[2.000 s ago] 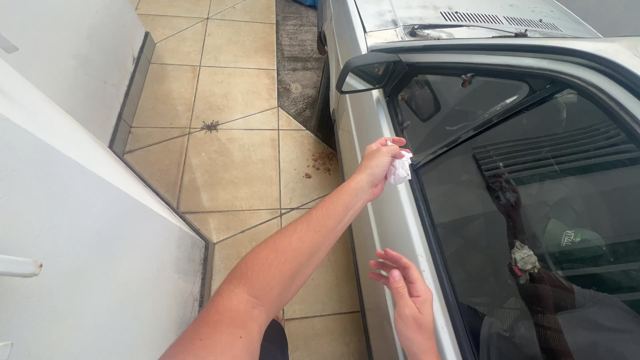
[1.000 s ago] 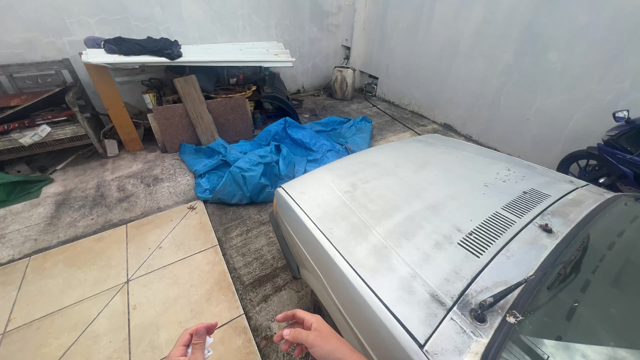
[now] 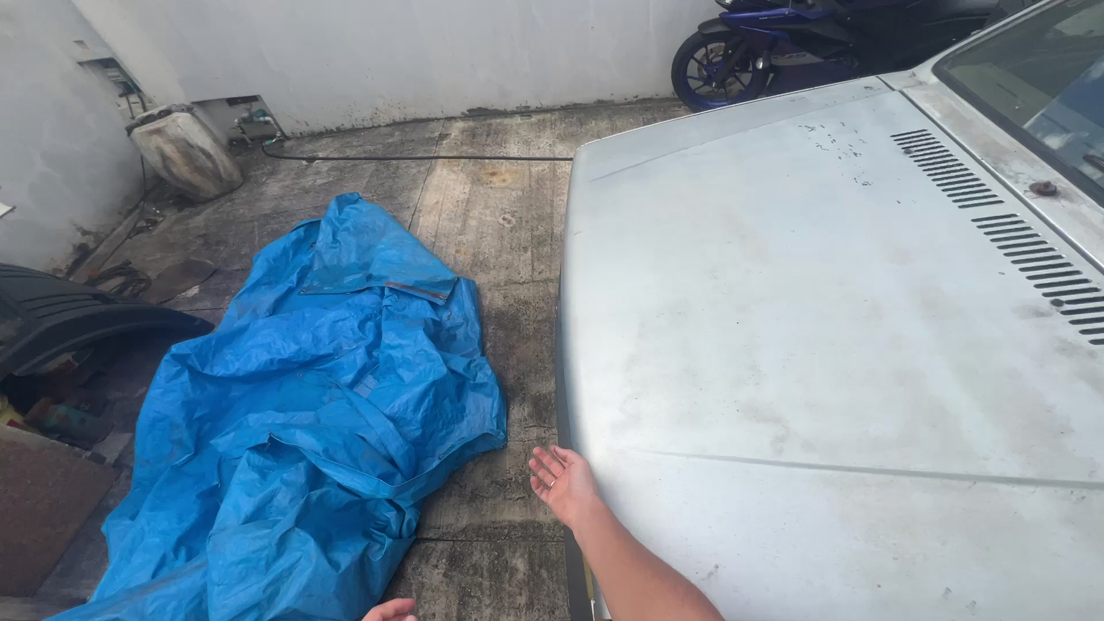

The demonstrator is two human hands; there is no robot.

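My right hand reaches in from the bottom, beside the front corner of a car's pale silver hood. Its palm is turned up, the fingers are a little apart and nothing lies in it; a thin ring is on one finger. Of my left hand only some fingers show at the bottom edge, near a crumpled blue tarp. Whatever the left hand holds is hidden. The tarp lies heaped on the concrete ground, left of the car.
A blue and black motorcycle stands by the back wall. A dark hose runs along the ground from a wall fitting, near a worn, dirty container. At the left are a black curved part and a brown board.
The view has swung from the car's side window to its front. My left hand, earlier holding a crumpled white tissue or cloth, is now mostly out of frame. My right hand has stretched forward beside the hood.
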